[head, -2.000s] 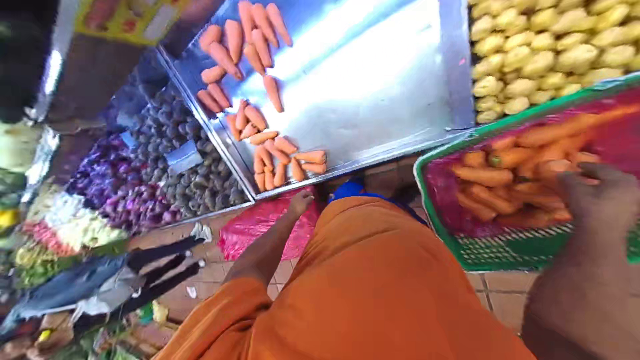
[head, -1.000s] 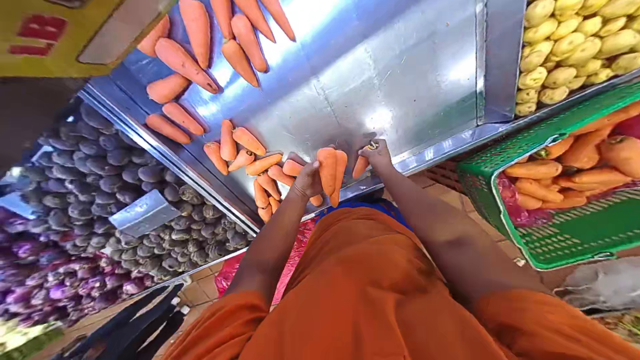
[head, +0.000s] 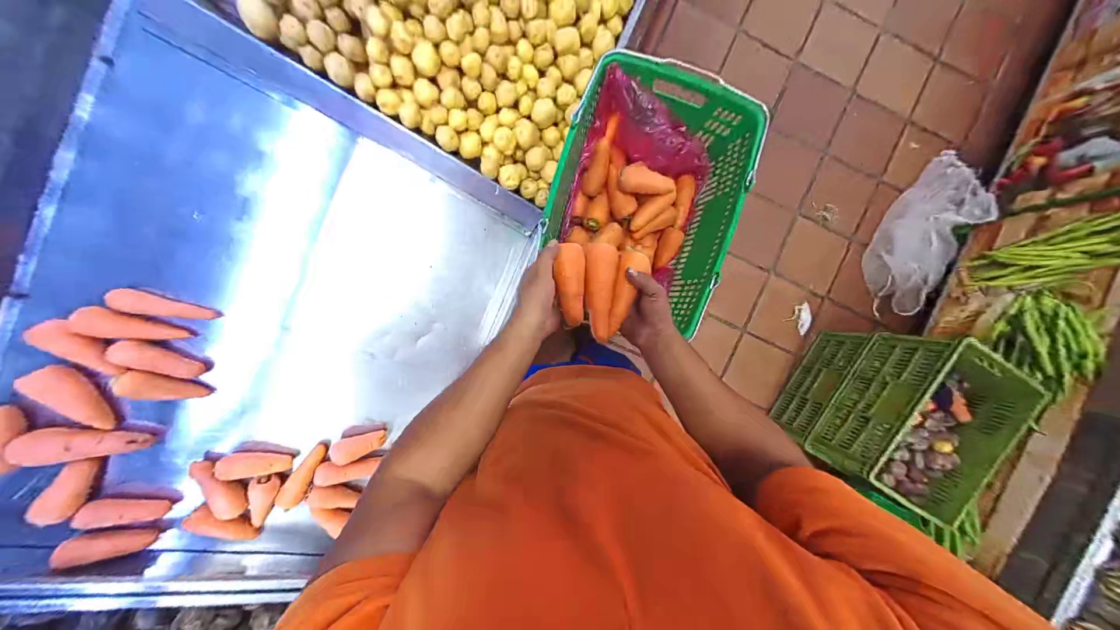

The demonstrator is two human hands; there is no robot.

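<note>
Between my two hands, side by side, are several large orange carrots, over the near end of a green plastic basket. My left hand is closed around their left side. On their right side is my right hand, its thumb on the rightmost carrot. More carrots lie in the basket on a pink plastic bag. Other carrots rest in loose groups on the metal display tray at the left.
Yellow potato-like produce is heaped beyond the tray's raised edge. To the right, a white plastic bag lies beside green vegetables. A green crate holding small produce stands on the tiled floor.
The view has swung right. Both hands, over the tray a second ago, are now at the green basket, with carrots held between them.
</note>
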